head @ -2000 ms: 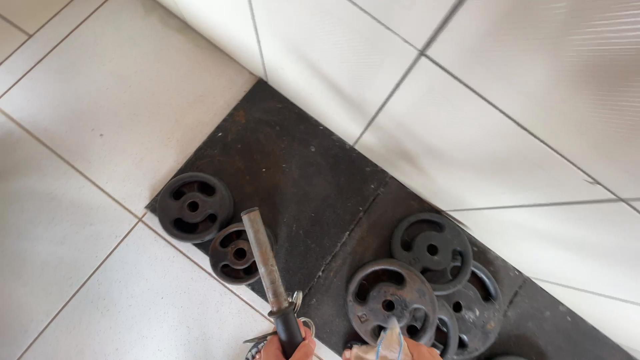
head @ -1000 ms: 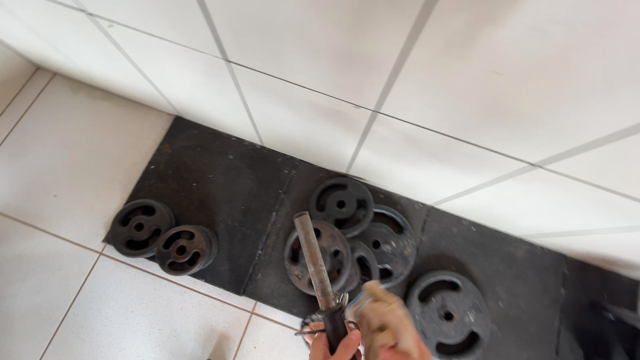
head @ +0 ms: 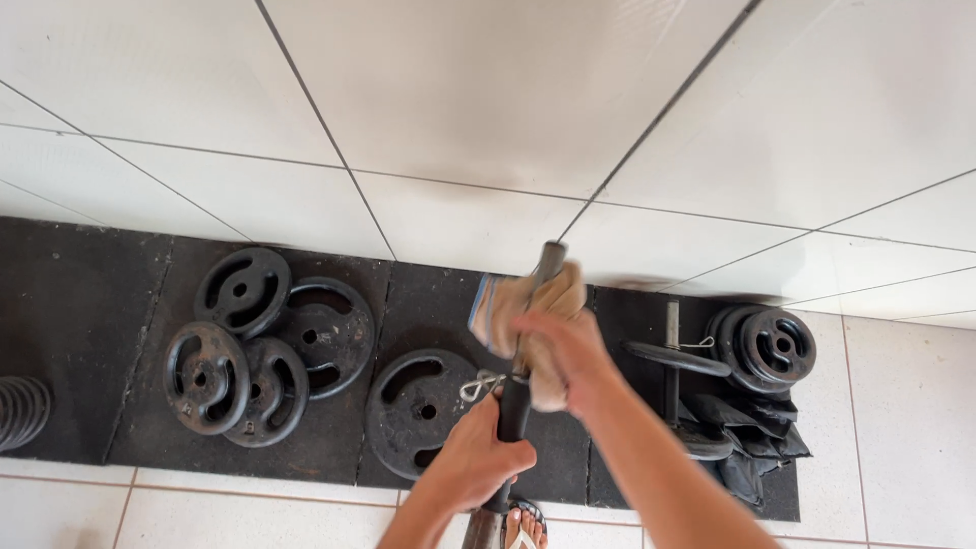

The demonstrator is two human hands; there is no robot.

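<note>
My left hand (head: 488,450) is closed around the black grip of a metal dumbbell bar (head: 515,404), with a wire spring collar (head: 482,386) beside its fingers. My right hand (head: 560,343), slightly blurred, presses a beige cloth (head: 499,313) with a blue edge around the bare upper end of the bar. The cloth hides part of the bar and the fingertips. Below and left of the bar, a large black weight plate (head: 404,412) lies on the rubber mat.
Several weight plates (head: 244,293) overlap on the mat (head: 427,305) at left, with a stack at the far left edge. At right are a loaded dumbbell (head: 672,381), stacked plates (head: 778,347) and black bags (head: 751,427). A tiled wall (head: 473,99) rises behind; a sandalled foot (head: 524,526) shows below.
The view has swung right along the mat. The cloth and my right hand, beside the bar a second ago, are now around its bare end. My left hand still holds the grip.
</note>
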